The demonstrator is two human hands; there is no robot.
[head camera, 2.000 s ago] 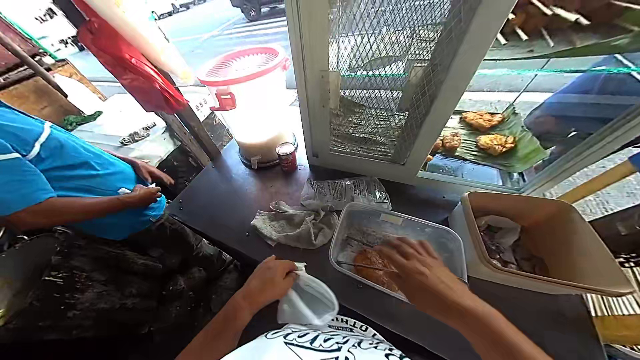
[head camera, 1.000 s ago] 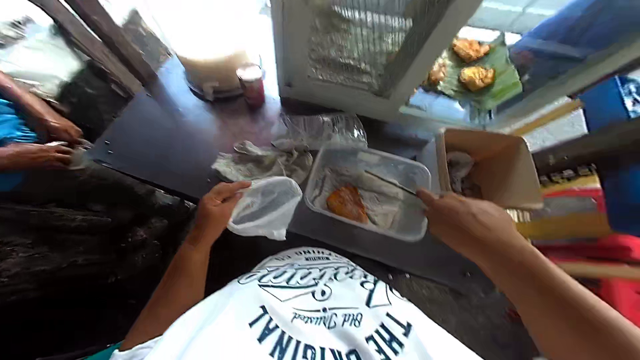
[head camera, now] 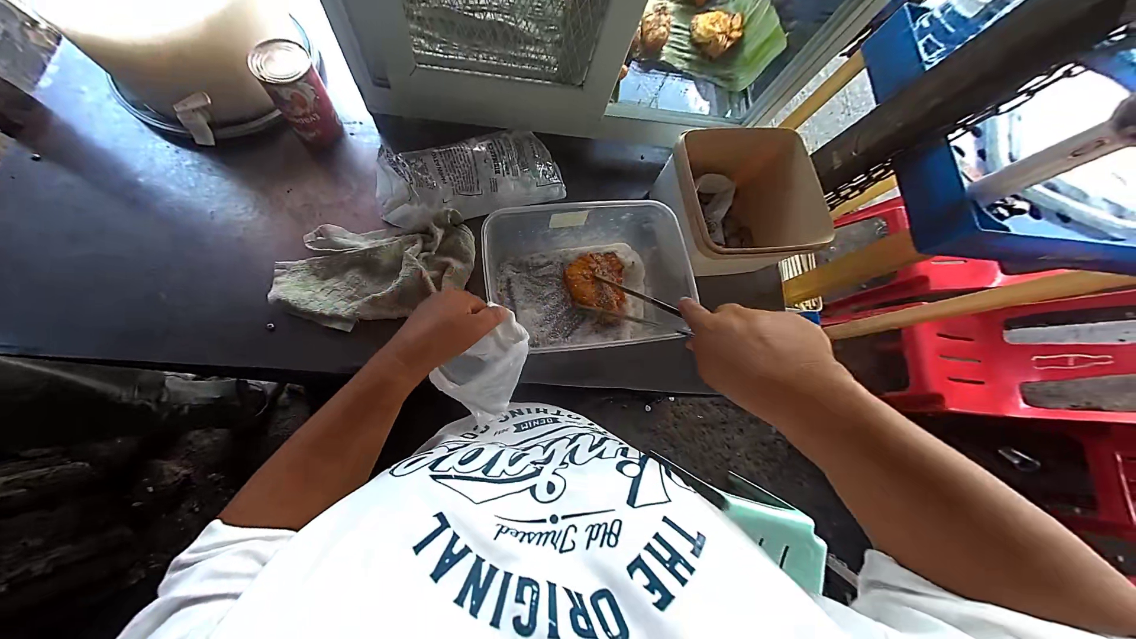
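My right hand (head camera: 754, 355) holds a pair of thin metal tongs (head camera: 652, 302), whose tips touch an orange-brown fried piece of food (head camera: 593, 282). That food lies on crumpled paper in a clear plastic container (head camera: 581, 213). My left hand (head camera: 444, 327) grips the rim of a thin translucent plastic bag (head camera: 484, 373), which hangs just left of the container's near corner. A greyish cloth (head camera: 373, 273) lies beyond my left hand, beside the container.
A beige bin (head camera: 763, 240) stands right of the container. Behind are a clear printed plastic pack (head camera: 475, 173), a red can (head camera: 302, 102) and a large drink container (head camera: 195, 53). A glazed display case (head camera: 497, 98) borders the dark table (head camera: 177, 266). Red plastic stools (head camera: 1003, 355) are at right.
My right hand, open over the container two seconds ago, now holds the tongs against the food. The bag was spread wider one second ago and is now narrower. The view has moved closer and to the right.
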